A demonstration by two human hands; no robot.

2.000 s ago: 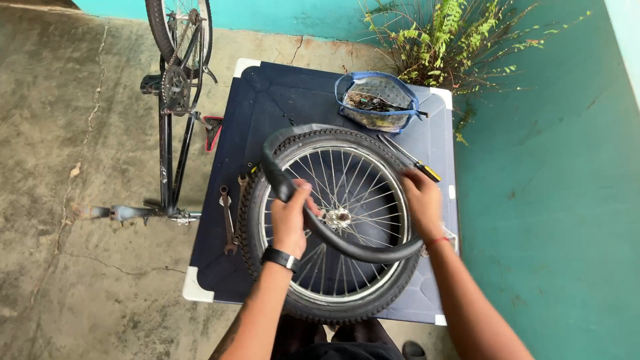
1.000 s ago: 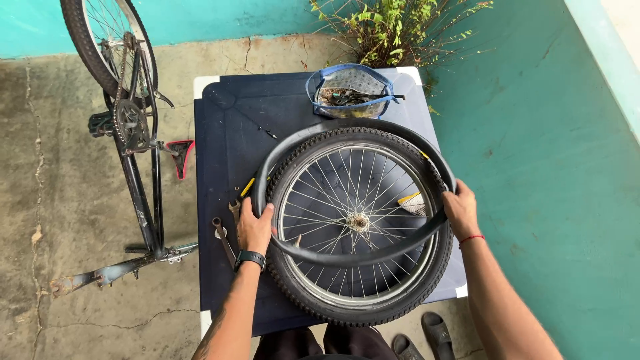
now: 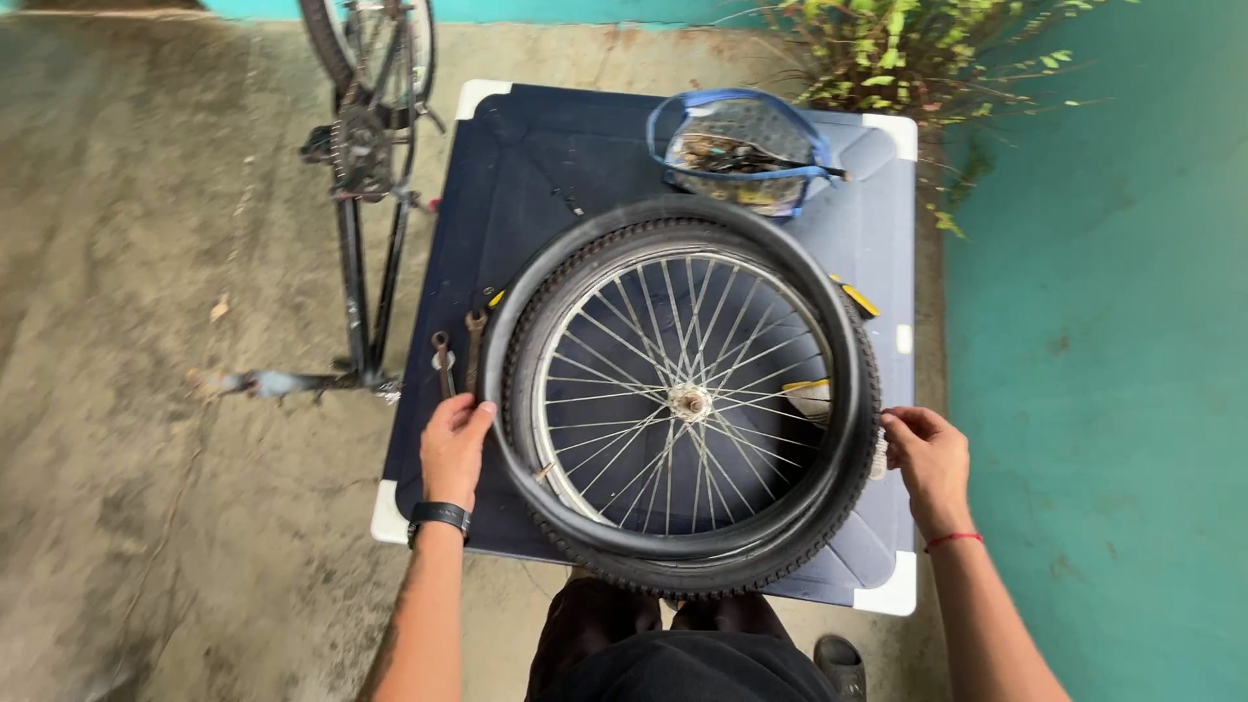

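Note:
A spoked bicycle wheel with a knobby tire (image 3: 682,583) lies flat on a dark blue table (image 3: 546,146). Over it rests a smooth black inner tube (image 3: 604,534), a full ring set slightly toward the upper left of the tire. My left hand (image 3: 456,444), below a black wristband, touches the tube's left side with thumb and fingers; whether it grips is hard to tell. At the right edge of the tire is my right hand (image 3: 916,444), thumb and fingertips close together beside the rubber; what lies between them cannot be made out.
Two wrenches (image 3: 444,363) lie left of the wheel. A blue-trimmed clear pouch (image 3: 746,180) with small items stands at the back. A yellow-handled tool (image 3: 858,297) is partly under the wheel at right. A bicycle frame (image 3: 353,283) is on the floor, left; a plant (image 3: 897,49) grows behind.
The inner tube was held across the wheel in both hands; now it lies around over the tire. My hands have moved to its left and right sides, lower down.

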